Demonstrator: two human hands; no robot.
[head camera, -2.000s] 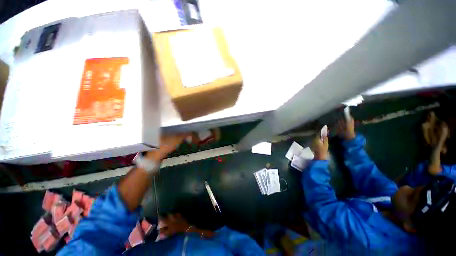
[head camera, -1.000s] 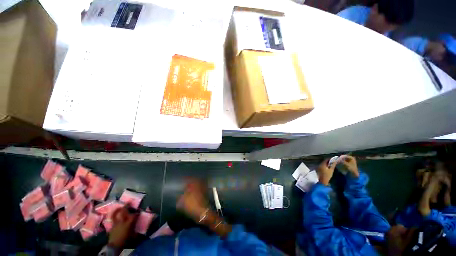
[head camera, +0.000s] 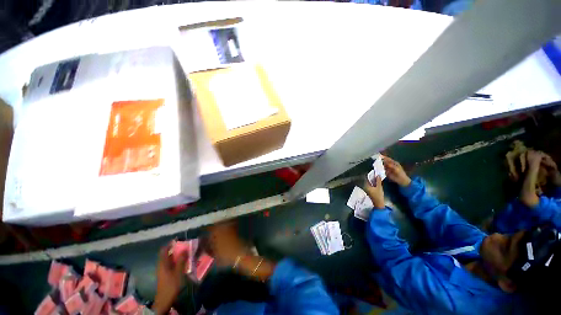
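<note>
Flat pink packets (head camera: 92, 287) lie in a loose heap on the dark green bench (head camera: 277, 280) at the lower left. My left hand (head camera: 169, 274) holds a few pink packets (head camera: 189, 255) upright above the bench, right of the heap. My right hand (head camera: 226, 246) is blurred, close to the right side of these packets; whether it grips one cannot be told. A thin bracelet shows at its wrist.
A white shelf carries a white carton (head camera: 52, 157) with an orange sheet and a brown labelled carton (head camera: 255, 141). A pale post (head camera: 393, 98) crosses at the right. White leaflets (head camera: 328, 237) lie on the bench. A neighbouring worker (head camera: 424, 246) in blue handles white cards.
My left hand has lifted packets from the heap. My right hand has come beside them. The view has turned, so the cartons and post sit differently, and the white stick no longer shows.
</note>
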